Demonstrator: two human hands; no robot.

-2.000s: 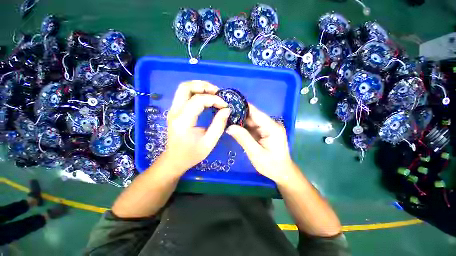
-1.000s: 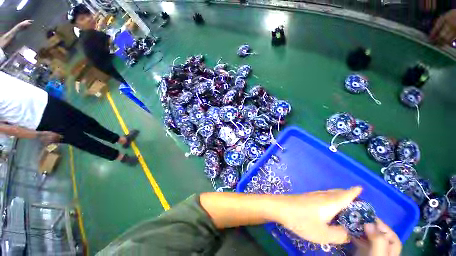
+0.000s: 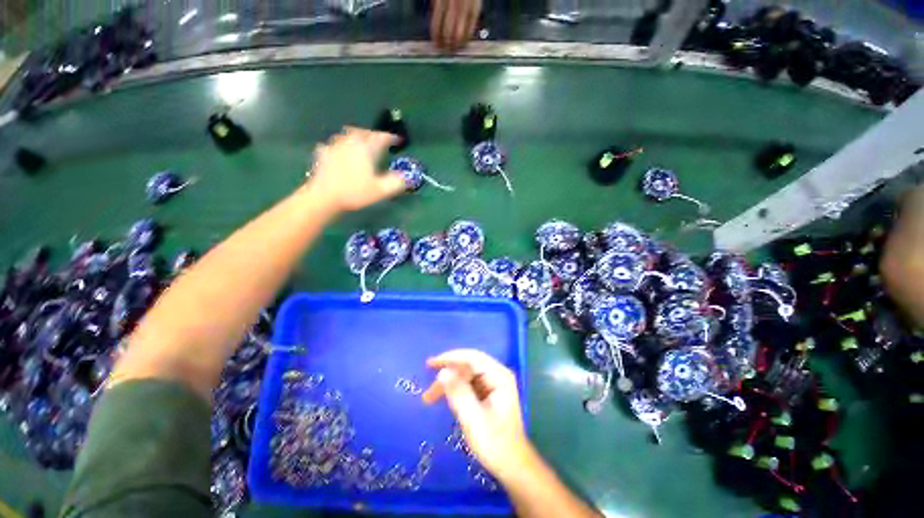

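My left hand [image 3: 355,172] is stretched over the green surface, thumb and fingers apart. A round blue-silver motor unit [image 3: 408,174] with a pale lead lies at its fingertips, its edge partly behind the thumb. My right hand [image 3: 478,403] is over the right part of the blue tray [image 3: 395,304], thumb and index finger close together. Whether a ring is between them cannot be told. A few thin metal rings [image 3: 409,385] lie left of its fingertips. Many more rings [image 3: 309,430] are heaped in the tray's lower left.
Motor units are piled left [image 3: 61,344] and right [image 3: 620,316] of the tray, with a row behind it. Black units [image 3: 225,132] stand spaced across the surface. A pale metal bar [image 3: 826,167] slants at the right. Another person's hand [image 3: 455,20] rests at the far rail.
The view has swung back from the left. The unit is no longer between my hands. My left hand has moved out to the far side; my right hand is over the tray.
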